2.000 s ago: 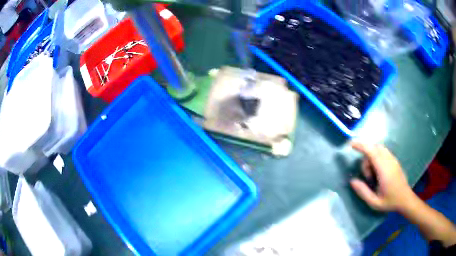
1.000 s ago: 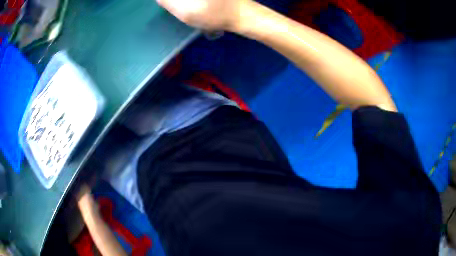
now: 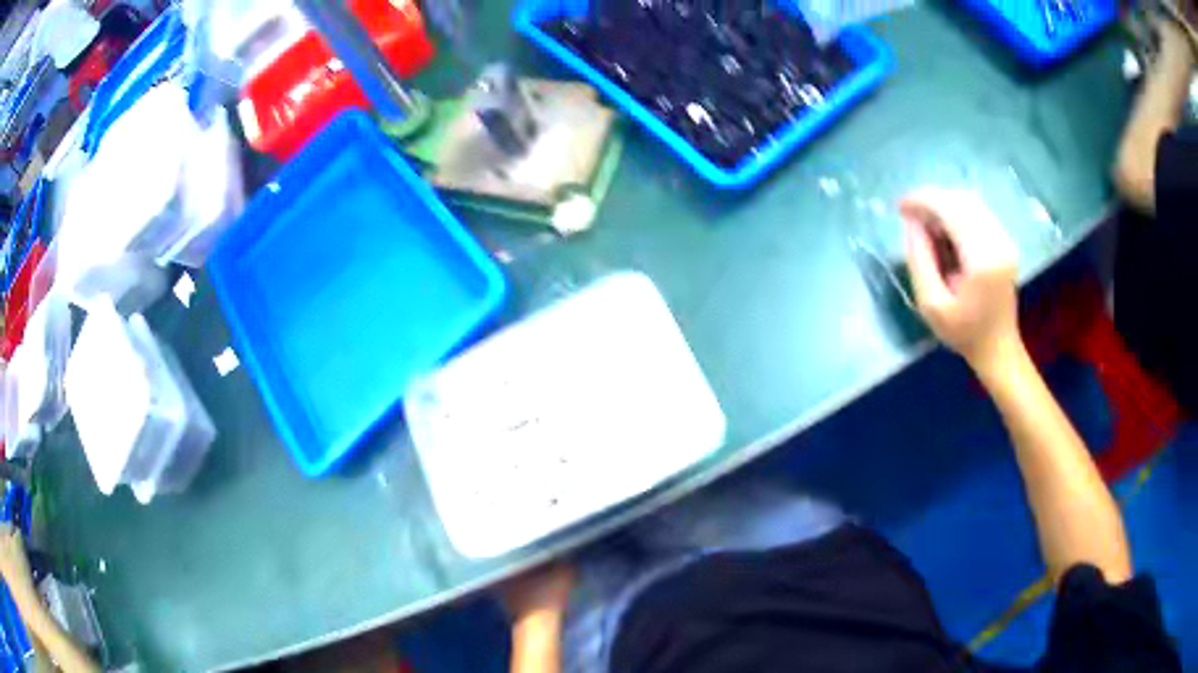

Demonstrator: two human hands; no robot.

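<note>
A clear plastic box (image 3: 578, 414) with white contents and small dark marks lies at the bench's front edge. The press's worn metal base plate (image 3: 532, 151) with its fixture block is behind it. An empty blue tray (image 3: 348, 289) touches or nearly touches the box at left. A blue tray of black rings (image 3: 723, 66) is right of the press. My right hand (image 3: 966, 270) rests on the bench at right, fingers curled; whether it holds anything is unclear. My left hand (image 3: 541, 592) is low, below the bench edge, partly hidden and blurred.
A red bin (image 3: 309, 86) with pins stands behind the blue tray. White translucent boxes (image 3: 125, 394) stand at left. Another blue tray (image 3: 1038, 26) is at the top right. Other people's arms show at the right edge (image 3: 1156, 118) and lower left (image 3: 33, 605).
The view swung down to my lap and right arm, then back to the bench, wider than at first. The clear box now shows whole. My left hand has come into view below the edge.
</note>
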